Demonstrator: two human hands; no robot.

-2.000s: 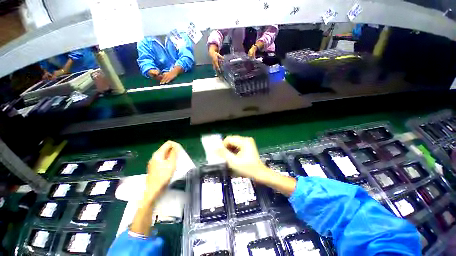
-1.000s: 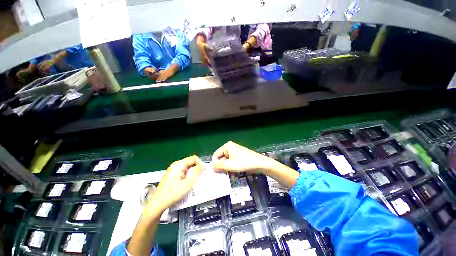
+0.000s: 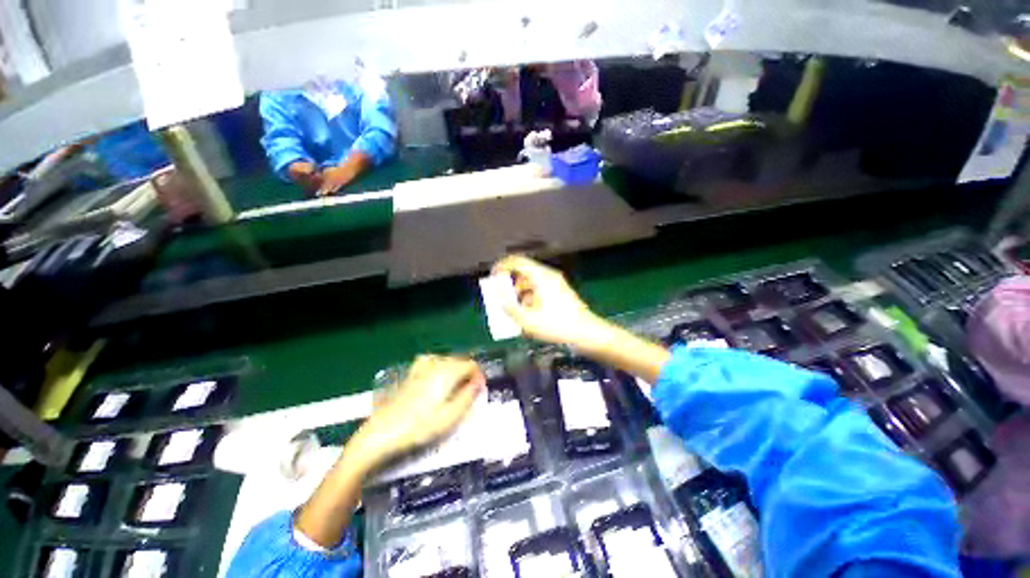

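My right hand is raised above the back edge of the centre tray and holds a small white label in its fingertips. My left hand is lower and to the left, slightly blurred, with its fingertips on the white label strip. The strip runs left across the trays, with a curled part near my left wrist. The clear blister tray holds black units. One black unit right of my left hand bears a white label. Part of the tray is hidden under the strip and left hand.
Trays of labelled units lie at left. More trays with green pieces stand at right. A pink sleeve is at the right edge. Across the bench are a person in blue, a blue bin and stacked trays.
My hands were close together at the strip; my right hand has moved up and away with a label. The view has shifted right. The stack held opposite has left the board, and a pink sleeve has appeared at right.
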